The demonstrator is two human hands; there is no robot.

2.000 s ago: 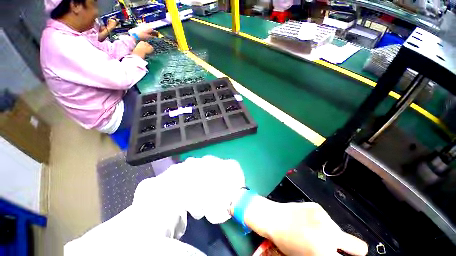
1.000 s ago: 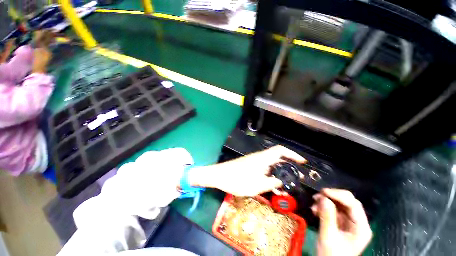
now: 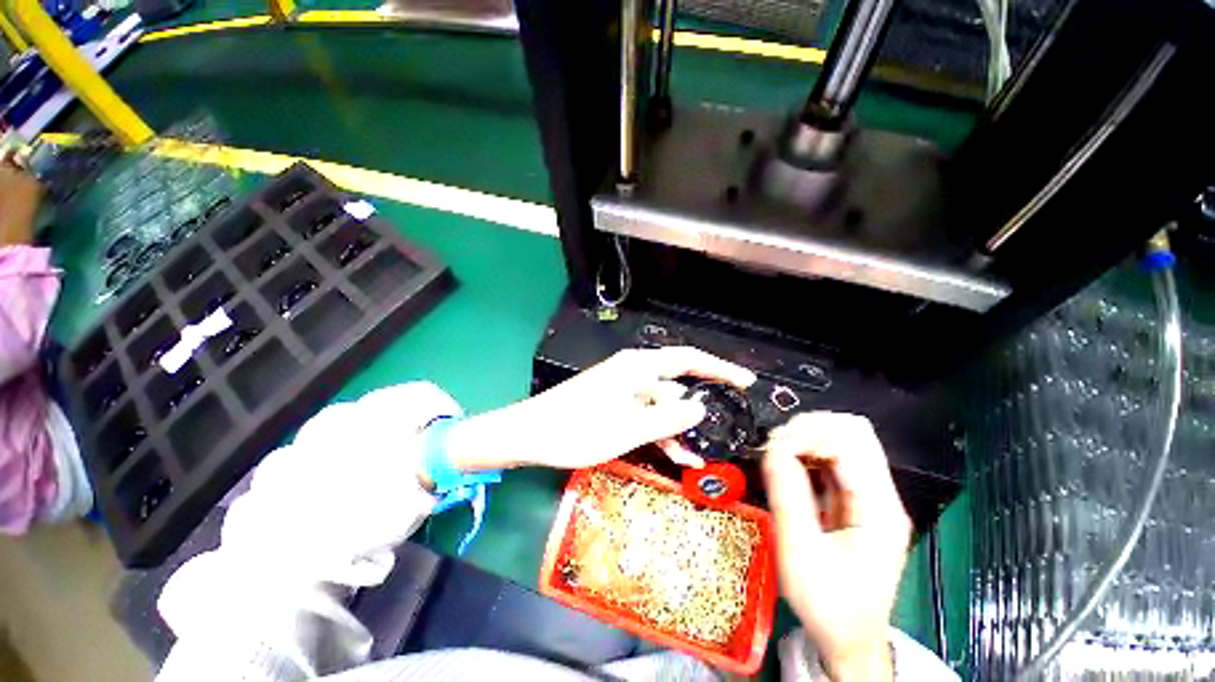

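My left hand (image 3: 626, 410), with a blue wrist strap, holds a round black part (image 3: 720, 418) in front of the press base. My right hand (image 3: 837, 513) is just right of the part, thumb and fingertips close together near its edge; whether they pinch a small piece cannot be seen. A red tray (image 3: 557, 549) full of tiny gold-tan metal parts (image 3: 666, 553) lies below my hands. The red emergency stop button (image 3: 714, 484) shows between the tray and the black part. The pneumatic press (image 3: 800, 260) stands behind, its silver crossplate raised above the base.
A black foam compartment tray (image 3: 300, 360) with black parts in several pockets lies at the left. Clear blister trays (image 3: 1079, 533) are at the right, with an air hose (image 3: 1162, 400) over them. A coworker's pink sleeve (image 3: 24, 320) is at the left edge. The green conveyor (image 3: 400, 107) runs behind.
The view has swung right and down to the press and red tray. My right hand has come into view and moved in beside the black part in my left hand.
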